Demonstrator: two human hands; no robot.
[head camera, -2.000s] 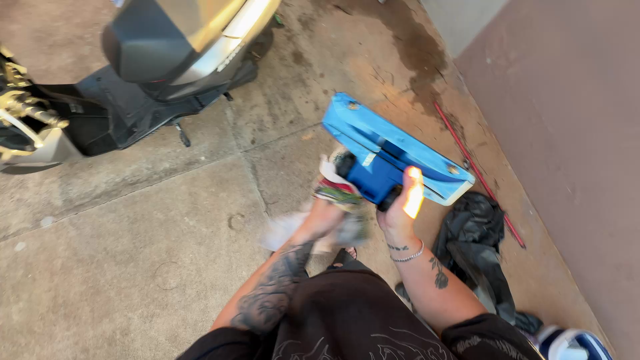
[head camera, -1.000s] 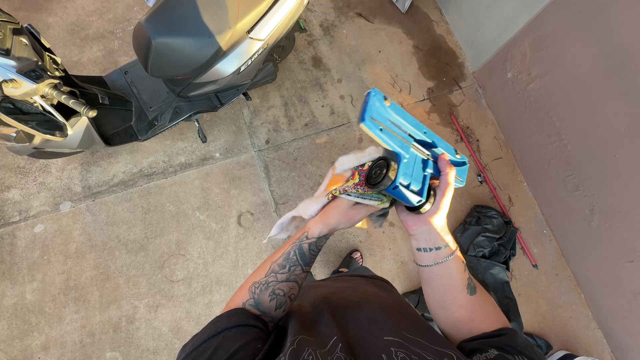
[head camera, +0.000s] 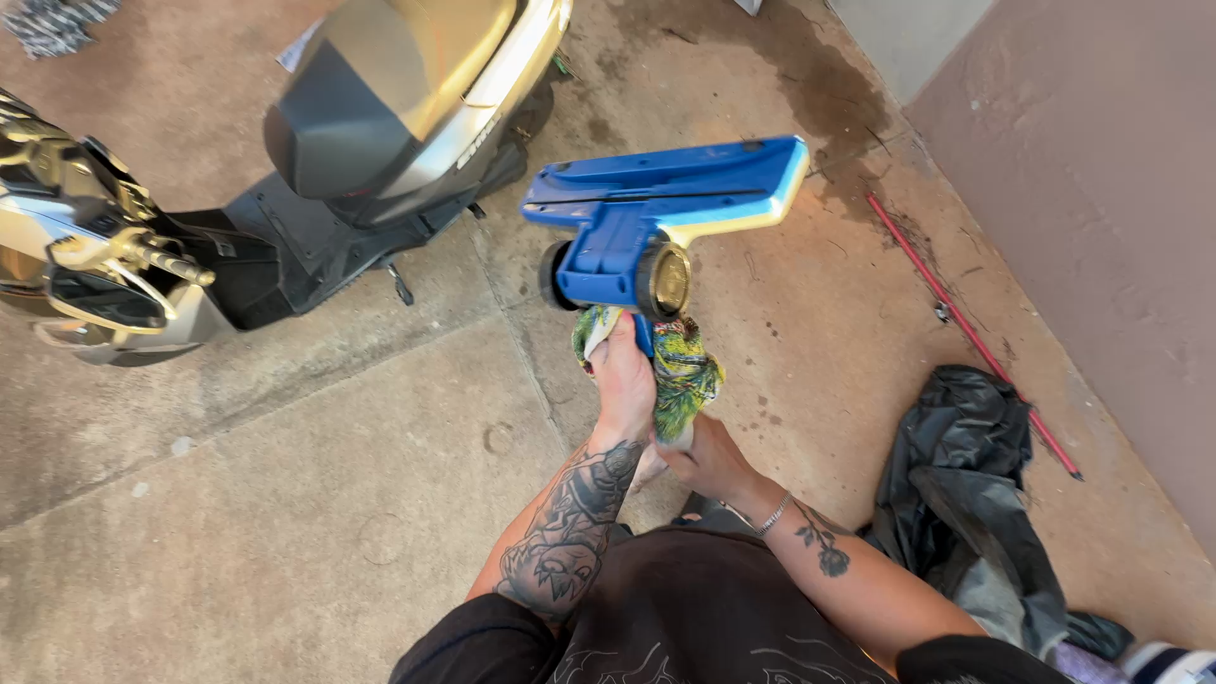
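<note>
A blue plastic T-shaped wheeled head (head camera: 608, 252) is held up in front of me, its wide blade-like part away from me. Two dark wheels sit at its sides; the one on the right has a worn, brownish face. My left hand (head camera: 627, 380) grips its narrow neck just below the wheels, with part of a patterned cloth between hand and neck. The green, yellow and white cloth (head camera: 686, 375) hangs along the neck's right side. Fingers of my right hand (head camera: 701, 456) are closed on the cloth's lower end.
A scooter (head camera: 380, 123) stands at the upper left on the concrete. A red pole (head camera: 969, 328) lies along the wall (head camera: 1111, 228) on the right. Black crumpled fabric (head camera: 959, 475) lies near my right arm. A patterned cloth (head camera: 62, 24) is at the top left corner.
The blue head was in my right hand and is now in my left, turned with its blade part away from me. My right hand now holds the cloth that was at my left hand.
</note>
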